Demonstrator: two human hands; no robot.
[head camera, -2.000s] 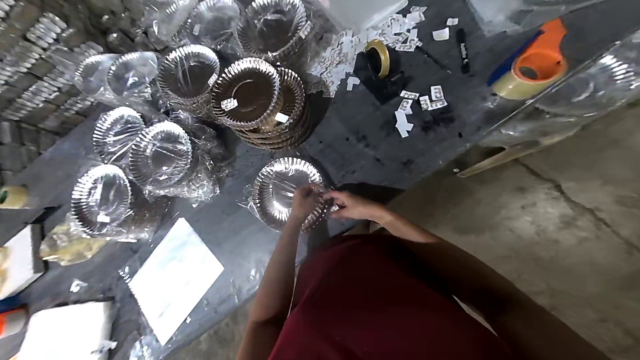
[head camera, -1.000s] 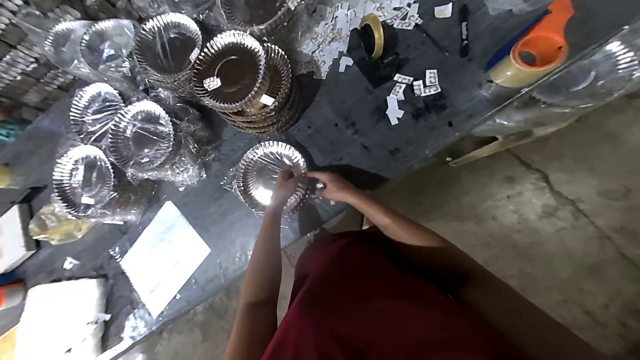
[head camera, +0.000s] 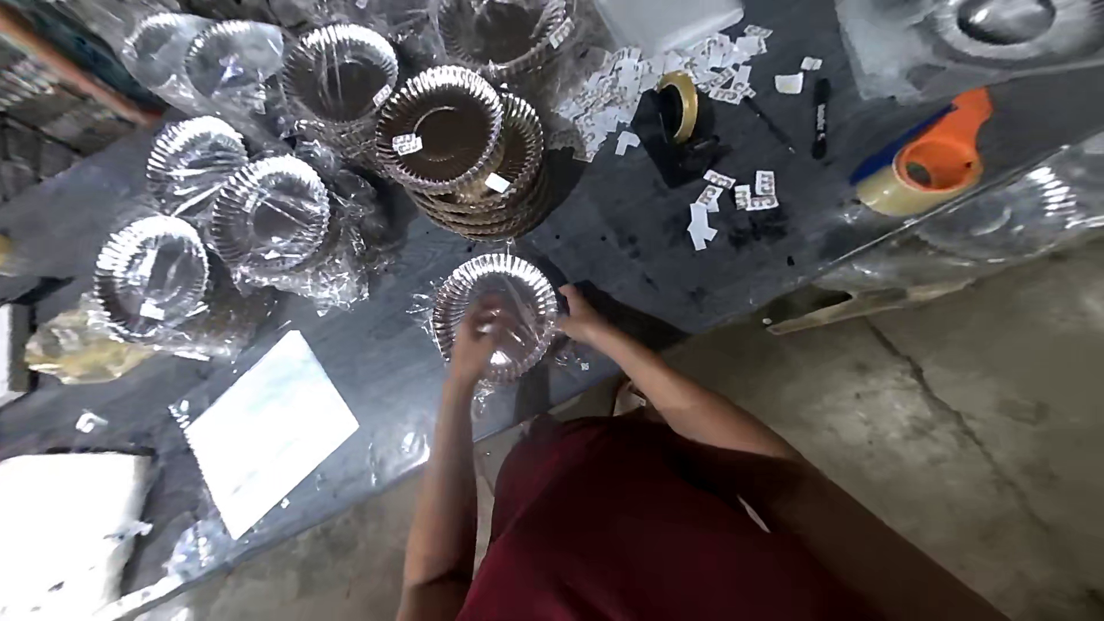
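A silver fluted disposable plate (head camera: 526, 345), wrapped in clear plastic film, lies near the table's front edge. My left hand (head camera: 476, 336) is over its left part, blurred; whether its fingers grip the film cannot be told. At the plate's right rim is my right hand (head camera: 580, 317), fingers bent by the film, its grip unclear. Behind the plate stands a stack of fluted plates (head camera: 444, 129) with small printed paper labels on them. More film-wrapped plates (head camera: 270, 214) stand in stacks to the left.
A notebook (head camera: 272, 431) lies at the left front. Loose paper labels (head camera: 612, 95), a roll of yellow tape (head camera: 680, 108), a black marker (head camera: 820, 118) and an orange tape dispenser (head camera: 940, 159) lie behind and right. A white block (head camera: 73, 517) sits at the lower left.
My left hand has moved from the plate's lower right part, beside my right hand, to over its left part. The hands are now farther apart.
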